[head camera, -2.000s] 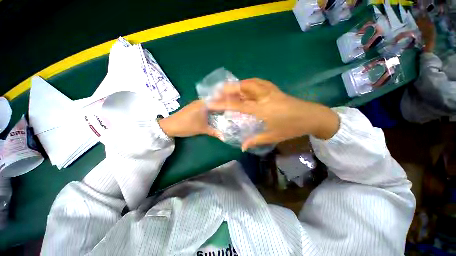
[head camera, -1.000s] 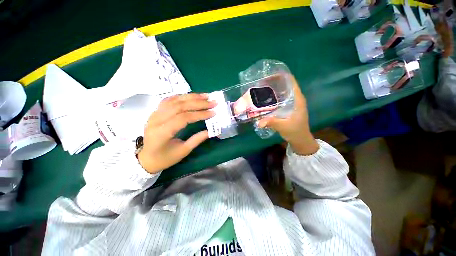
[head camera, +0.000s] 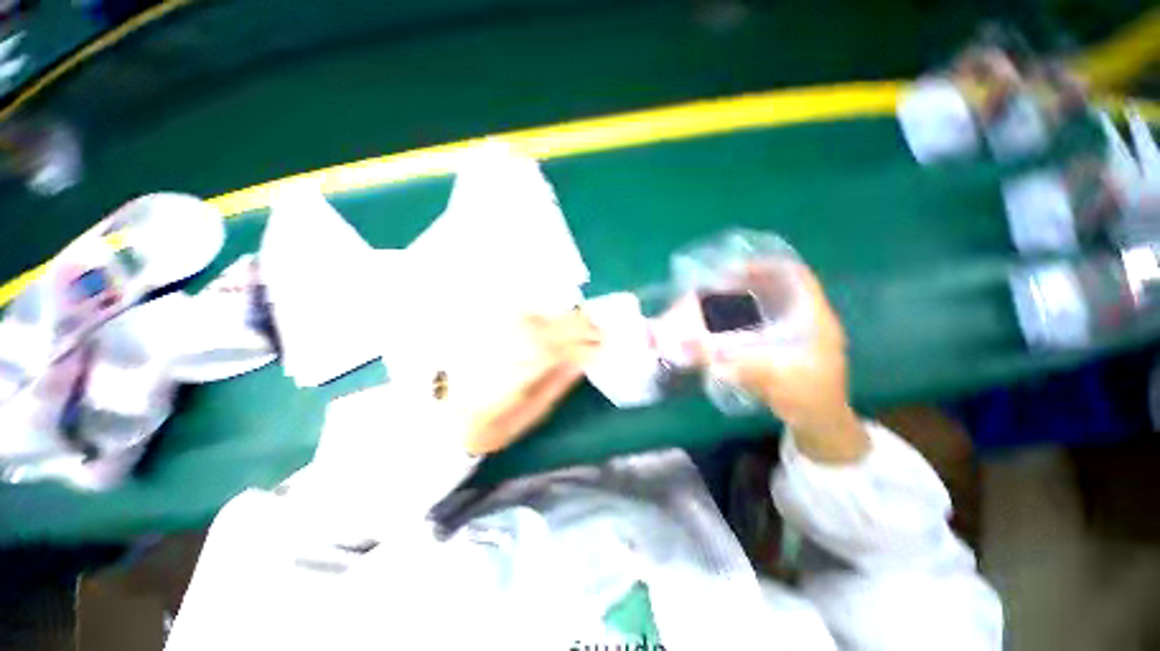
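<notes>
The frame is blurred. A clear display box (head camera: 674, 333) with a dark square-faced smartwatch (head camera: 731, 310) lies in front of me over the green bench. Its white end (head camera: 621, 352) points left. My right hand (head camera: 801, 350) holds the box's right end, with crumpled clear plastic (head camera: 734, 251) around it. My left hand (head camera: 528, 382) is at the white end; its fingertips reach the edge, but whether they grip it I cannot tell. Flat white sleeve blanks (head camera: 490, 223) lie beyond my left hand.
Formed printed sleeves (head camera: 159, 299) are grouped at the left of the green bench (head camera: 878, 274). Several clear boxes with watches (head camera: 1053, 303) stand at the right. A yellow strip (head camera: 712, 115) edges the bench's far side. A brown carton (head camera: 121, 591) shows below the bench at lower left.
Two seconds ago both hands were on crumpled plastic; one second ago the watch box showed clearly between them. The view has since shifted left, showing more formed sleeves. My right hand still holds the box.
</notes>
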